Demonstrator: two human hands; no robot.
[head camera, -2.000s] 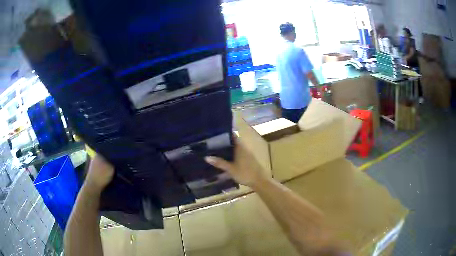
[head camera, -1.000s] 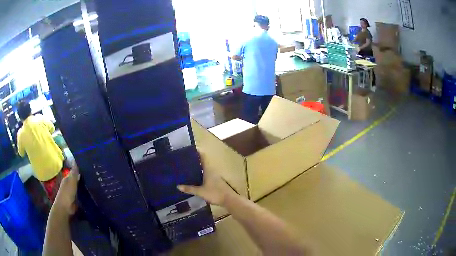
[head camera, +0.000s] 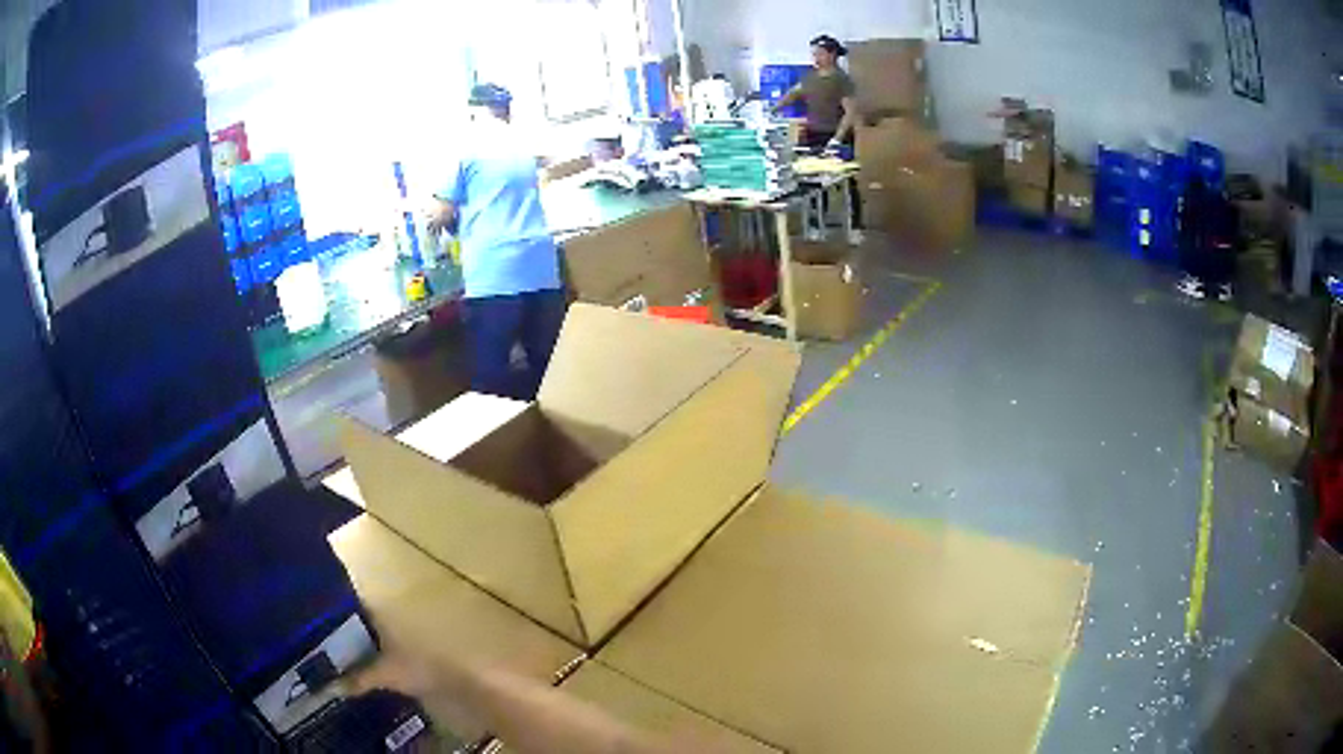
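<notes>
A tall stack of dark blue-black retail boxes (head camera: 140, 354) fills the left side of the view and leans slightly. Its faces carry pictures of a black corded device. My right hand (head camera: 427, 681), blurred, is against the lower right side of the stack, by the lowest picture. My left hand is not in view. An open brown carton (head camera: 663, 486) with raised flaps stands right of the stack, with a pale surface showing at its far left inside. It rests on large closed brown cartons (head camera: 869, 619).
A person in a light blue shirt (head camera: 504, 221) stands at the green bench (head camera: 354, 332) behind the carton. Another person (head camera: 825, 100) is by a table with green-white stacks (head camera: 741, 159). Grey floor with yellow lines and small brown cartons (head camera: 1270, 386) lie right.
The view has swung right, so the stack and open carton appear farther left. My right hand stays at the stack's lower side. My left hand has left the picture.
</notes>
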